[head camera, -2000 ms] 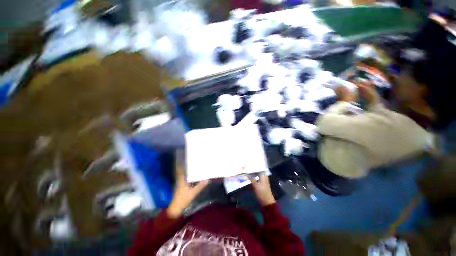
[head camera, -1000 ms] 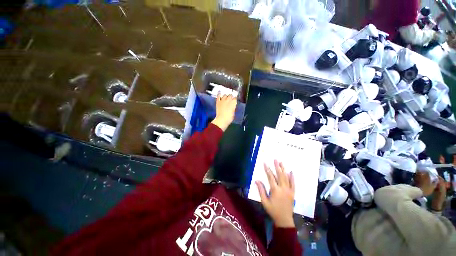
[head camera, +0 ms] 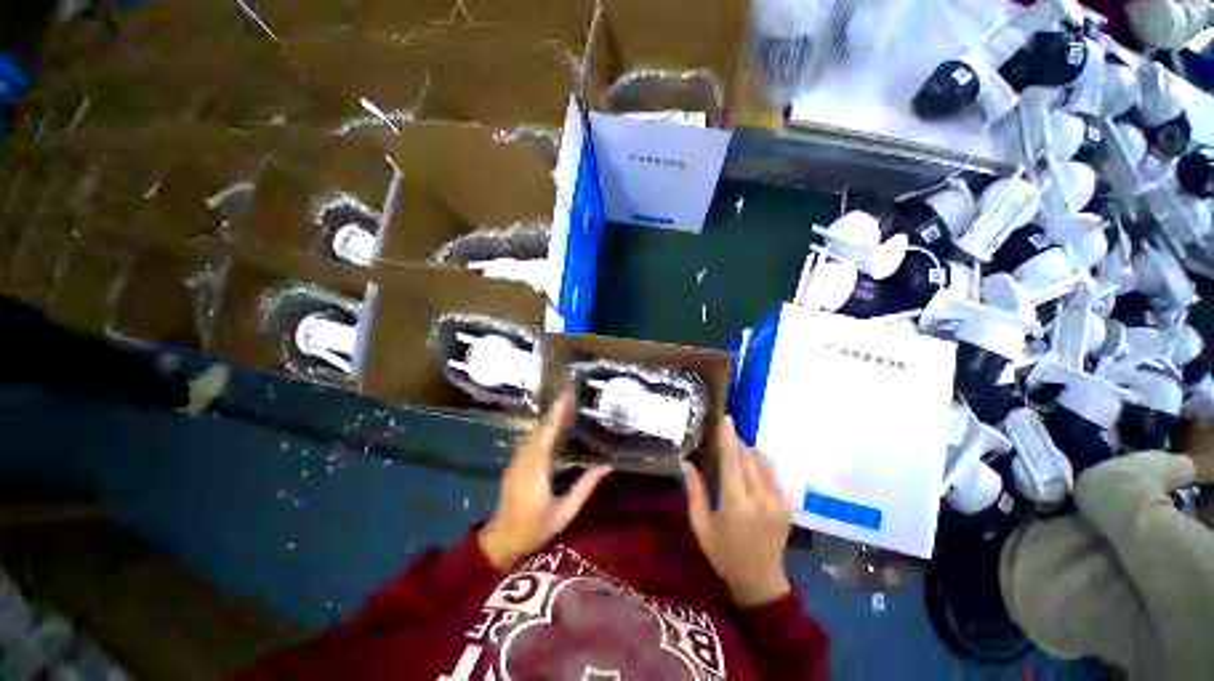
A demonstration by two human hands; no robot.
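Note:
An open retail box with a brown inside stands right in front of me at the bench edge. A plastic-wrapped white accessory with prongs lies in its cavity. My left hand holds the box's left near corner. My right hand holds its right near corner, fingers along the side. A closed white retail box with a blue label and blue side lies just to the right. Behind on the left, an open box has its white lid flap hanging out toward the green bench.
Rows of open brown boxes fill the left, several with bagged white parts. Loose white cameras with black heads are heaped at right. A coworker's beige sleeve is at lower right. The dark green bench lies between.
My left hand has come back from the rows, and an open box now stands before me between both hands. My right hand has left the closed box's top.

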